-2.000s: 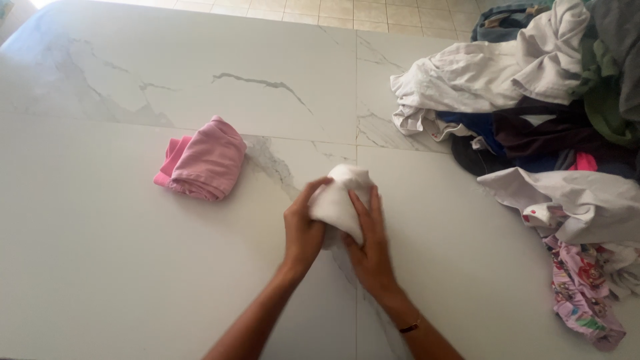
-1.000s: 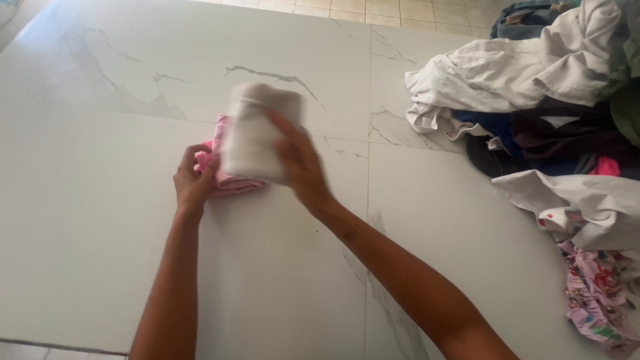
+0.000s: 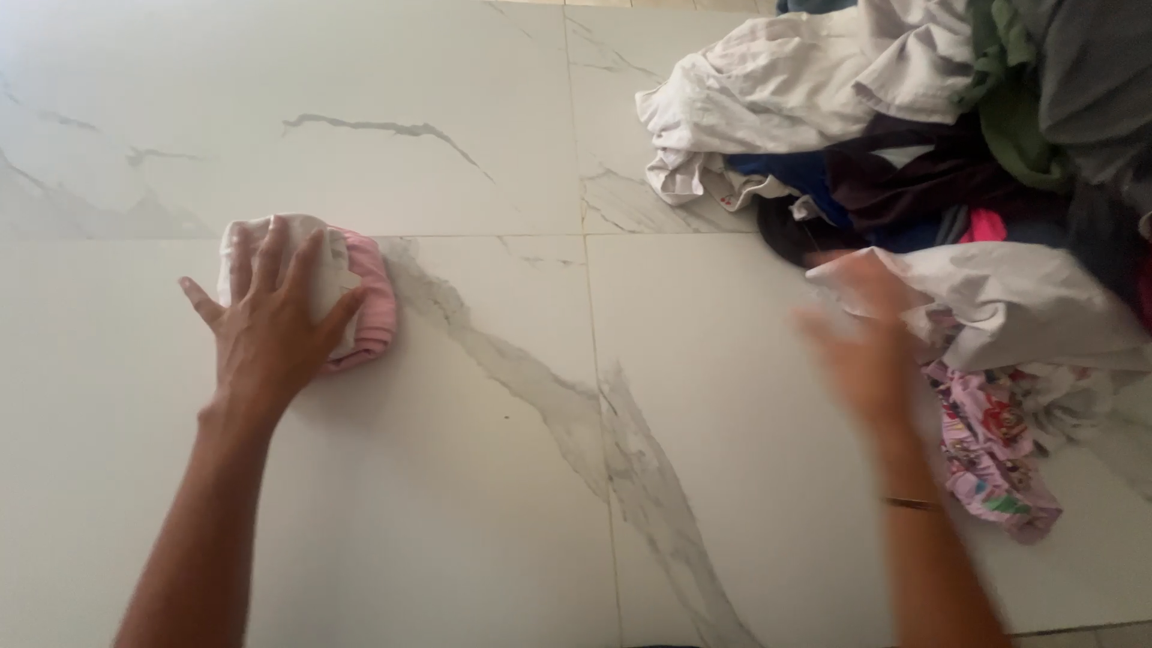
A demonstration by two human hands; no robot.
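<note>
My left hand (image 3: pixel 274 319) lies flat with fingers spread on a folded white cloth (image 3: pixel 339 255), which rests on top of a folded pink garment (image 3: pixel 376 301) at the left of the marble-patterned surface. The pink one shows along the right side of the white one. Blurred by motion, my right hand (image 3: pixel 859 346) is at the left edge of the clothes pile, over or against the corner of a white garment (image 3: pixel 1035 292). Its fingers look apart; whether they touch the fabric cannot be told. Below that garment hangs a pink floral-print garment (image 3: pixel 990 450).
The heap at the upper right also holds a crumpled white garment (image 3: pixel 774 85), a green one (image 3: pixel 1017 126), a dark grey one (image 3: pixel 1098 90), a dark maroon one (image 3: pixel 909 184) and a bright pink piece (image 3: pixel 983 225). The marble-patterned surface (image 3: pixel 468 504) has tile-like seams.
The white folded cloth, between both hands at the centre two seconds ago, now lies on the pink one. My right hand has let go of it and moved right to the pile.
</note>
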